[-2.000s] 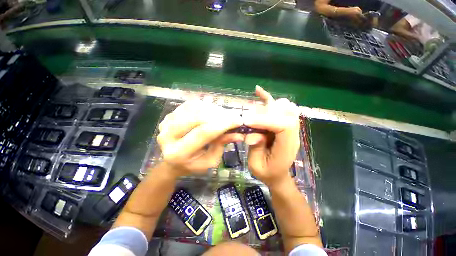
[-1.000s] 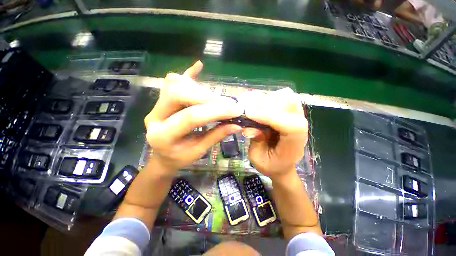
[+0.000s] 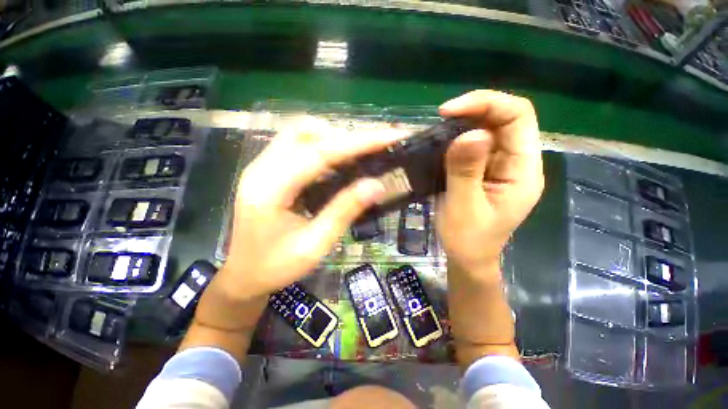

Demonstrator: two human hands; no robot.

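Note:
A black phone (image 3: pixel 379 180) is held up between both hands above the working tray, its back with a pale rectangle towards me, tilted up to the right and blurred. My left hand (image 3: pixel 279 204) grips its left end, thumb on the back. My right hand (image 3: pixel 495 172) grips its right end; whether more than one phone is held I cannot tell. Below, three keypad phones lie face up: one slanted (image 3: pixel 303 313), one in the middle (image 3: pixel 371 305) and one beside it (image 3: pixel 414 306). Another phone (image 3: pixel 415 228) lies behind them.
A left tray (image 3: pixel 169 248) holds rows of black phones. A separate phone with a white patch (image 3: pixel 190 289) lies beside it. A right tray (image 3: pixel 603 319) holds several phones in its right column. A pale rail (image 3: pixel 595 147) borders the green conveyor (image 3: pixel 391 76).
The hands were closed together around something mostly hidden; now they are further apart, the right hand higher and further right, and the phone's back shows between them.

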